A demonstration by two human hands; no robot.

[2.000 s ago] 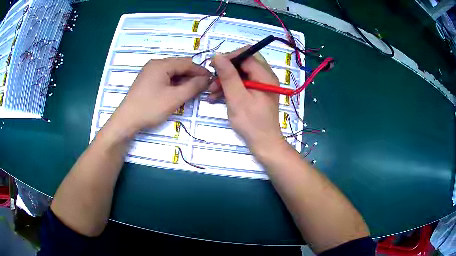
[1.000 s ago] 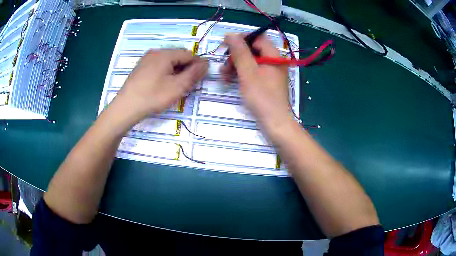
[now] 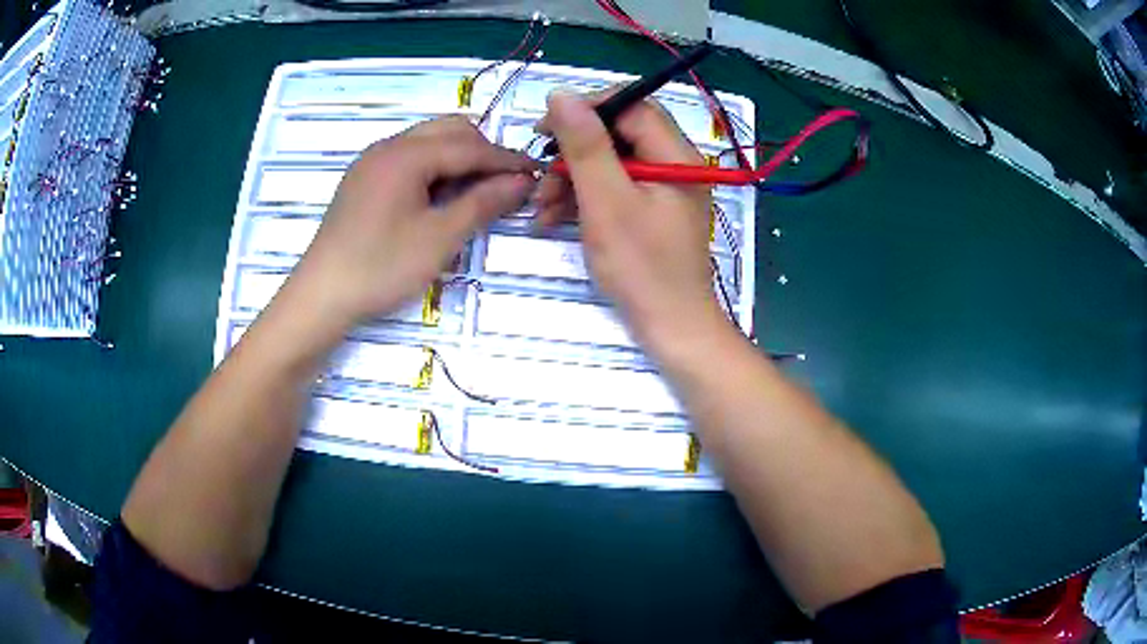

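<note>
A white blister tray lies on the green mat, with pouch cells in two columns of slots and yellow tape at their wire ends. My right hand holds a black test probe and a red test probe together, tips pointing left. My left hand pinches a tiny lead connector over the tray's upper middle, right at the probe tips. The fingers partly hide the connector, and contact with the tips cannot be told.
Stacked ridged trays with many hanging connectors stand at the left. Red and black test leads loop at the upper right. A pale rail and a black cable run along the far edge. Part of a red stool shows at the lower right.
My hands have come back together at the connector after being apart one second ago. The probes, blurred then, are now steady. The tray appears slightly lower and further left in the view.
</note>
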